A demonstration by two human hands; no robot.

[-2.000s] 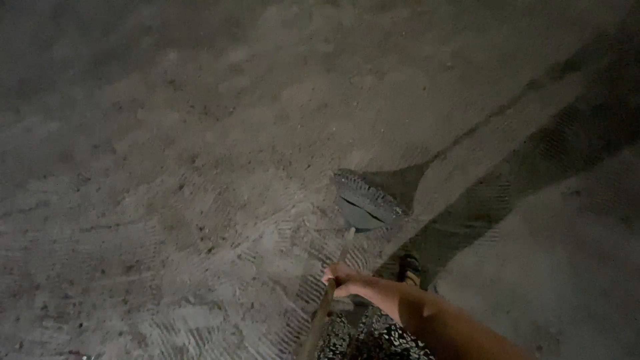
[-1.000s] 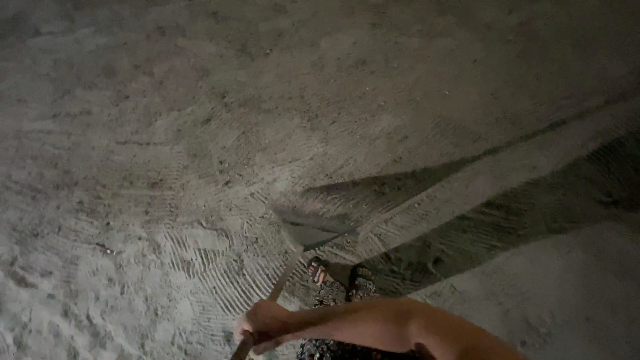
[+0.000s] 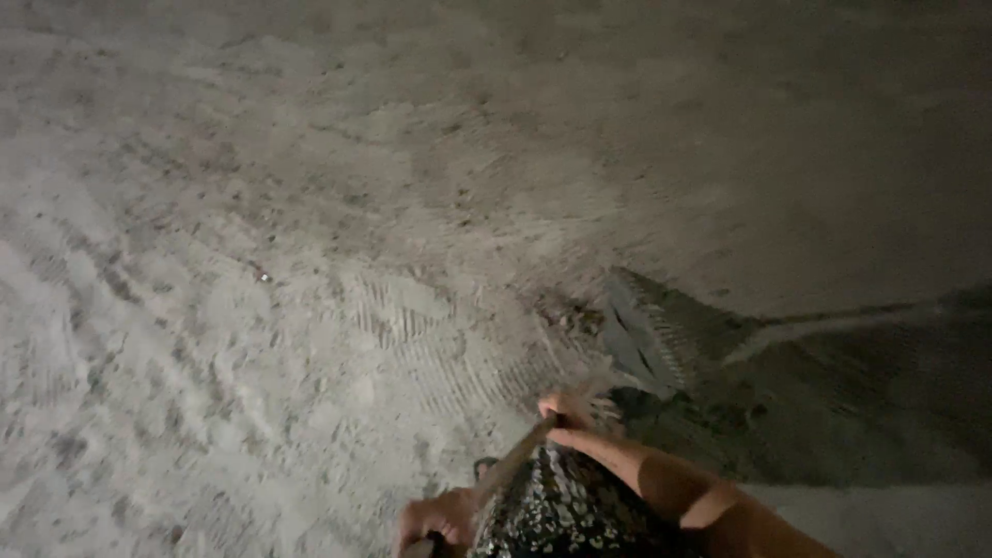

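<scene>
My right hand (image 3: 570, 415) grips the wooden handle (image 3: 515, 457) of a broom near the middle of the lower view. My left hand (image 3: 442, 515) is closed round the handle lower down, close to the bottom edge, and is a little blurred. Right of and beyond my right hand, the broom's wide grey fan-shaped head (image 3: 639, 337) rests tilted on the dusty ground, bristles to the right. Against its left side lies a small heap of dark debris (image 3: 573, 314).
Sandy ground (image 3: 310, 387) with sweep lines and dents spreads all round. A small bright bit (image 3: 264, 277) lies at left. Patterned dark clothing (image 3: 573, 504) shows below my hands. Long shadows fall to the right, above a paler strip (image 3: 876, 519) at the lower right.
The broom head has swung, its bristles now facing right. My left hand has come into view on the handle. Debris now shows beside the head. The view has shifted.
</scene>
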